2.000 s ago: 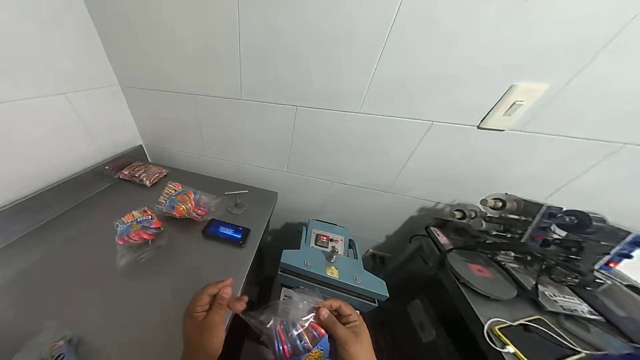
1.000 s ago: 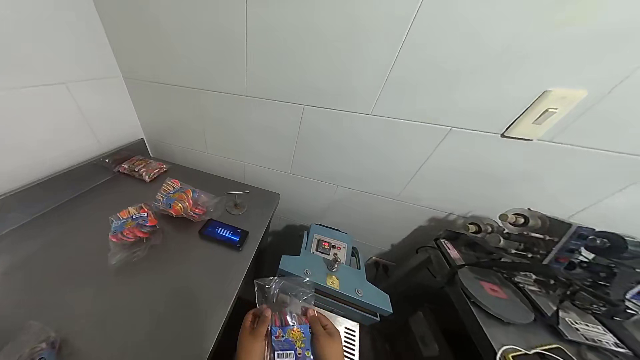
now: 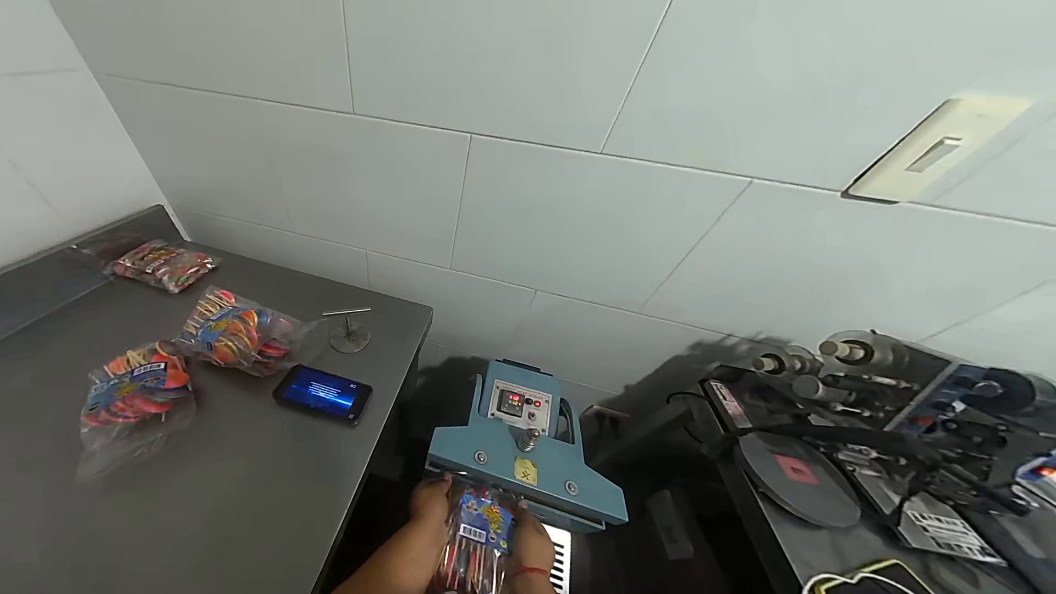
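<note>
Both hands grip a clear plastic bag of lollipops [image 3: 473,540] with a blue printed label, one at each side. My left hand [image 3: 431,503] holds the bag's upper left edge, and my right hand [image 3: 532,544], with a red string at the wrist, holds the right edge. The bag's top end is at the jaws of a blue heat sealer [image 3: 528,466]; how far it reaches between them is hidden. The sealer has a lit red display on its control panel [image 3: 520,404].
On the grey counter [image 3: 247,495] at left are two lollipop bags [image 3: 140,388] [image 3: 239,330], a flatter candy bag [image 3: 163,266], a lit phone [image 3: 322,393] and a small metal stand [image 3: 350,334]. A machine with rollers [image 3: 899,396] and a round grey plate [image 3: 799,478] stands at right.
Two seconds ago my hands were handling the bag's top in front of the sealer. They then held it by both sides, and now they have brought its top end up to the sealer's jaws.
</note>
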